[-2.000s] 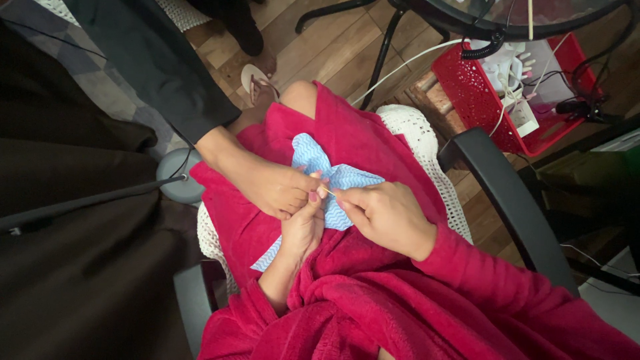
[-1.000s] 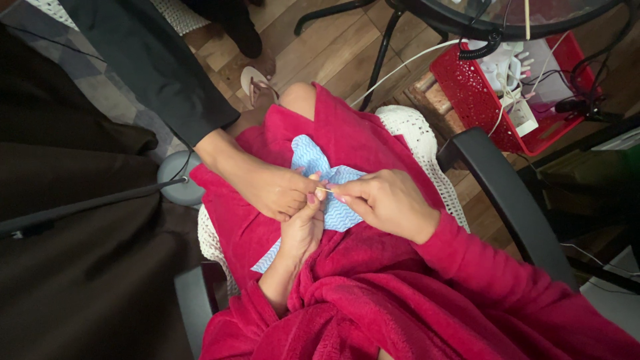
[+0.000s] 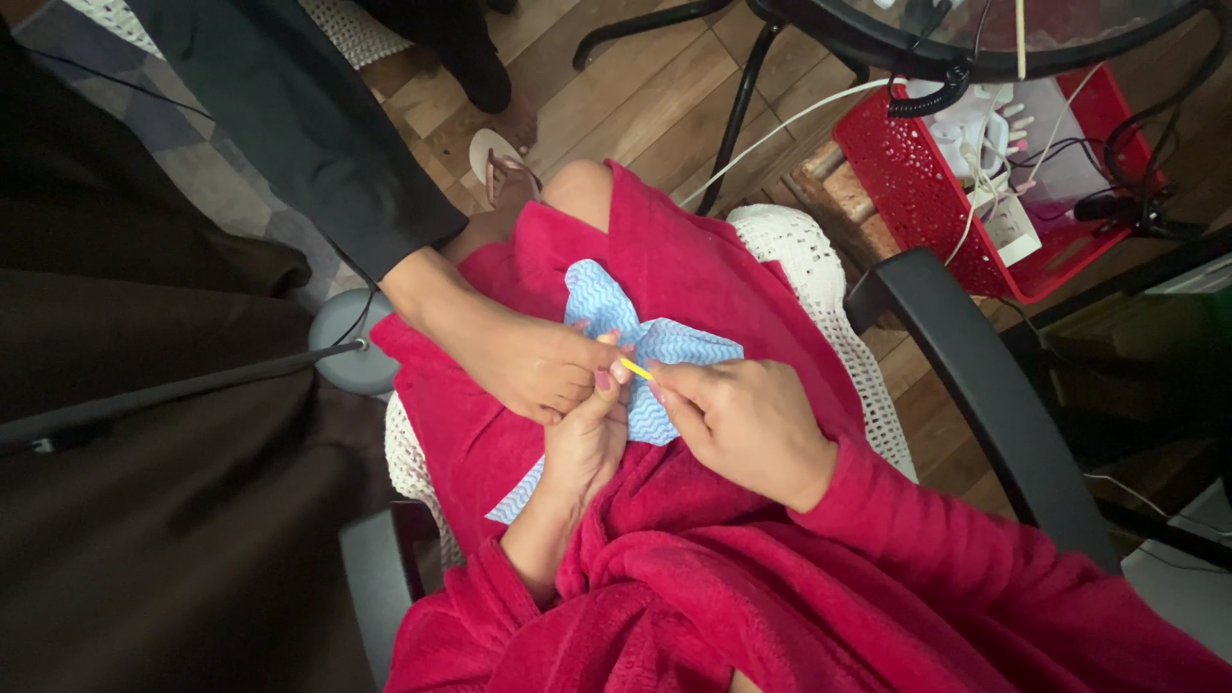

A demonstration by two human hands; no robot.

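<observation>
Another person's bare foot [image 3: 515, 361] rests on my lap, its toes pointing right. My left hand [image 3: 587, 438] grips the big toe from below, thumb at the toe's tip. Between the thumb and fingers of my right hand [image 3: 751, 419] is a thin yellow stick [image 3: 635, 368], perhaps a nail file, its tip at the big toe's nail. Beneath the toes and both hands lies a crumpled blue and white wavy-patterned cloth [image 3: 688, 342], spread on my red robe [image 3: 712, 260].
Black chair armrests [image 3: 982, 385] flank me. At upper right, a red plastic basket [image 3: 890, 183] with cables and white items stands below a round glass table [image 3: 1068, 67]. A grey lamp base [image 3: 354, 342] is at left, near a flip-flop [image 3: 491, 154] on the floor.
The stick in my right hand now shows yellow by the toe, where it looked pale before. My right hand has shifted slightly; my left hand keeps its hold on the toe.
</observation>
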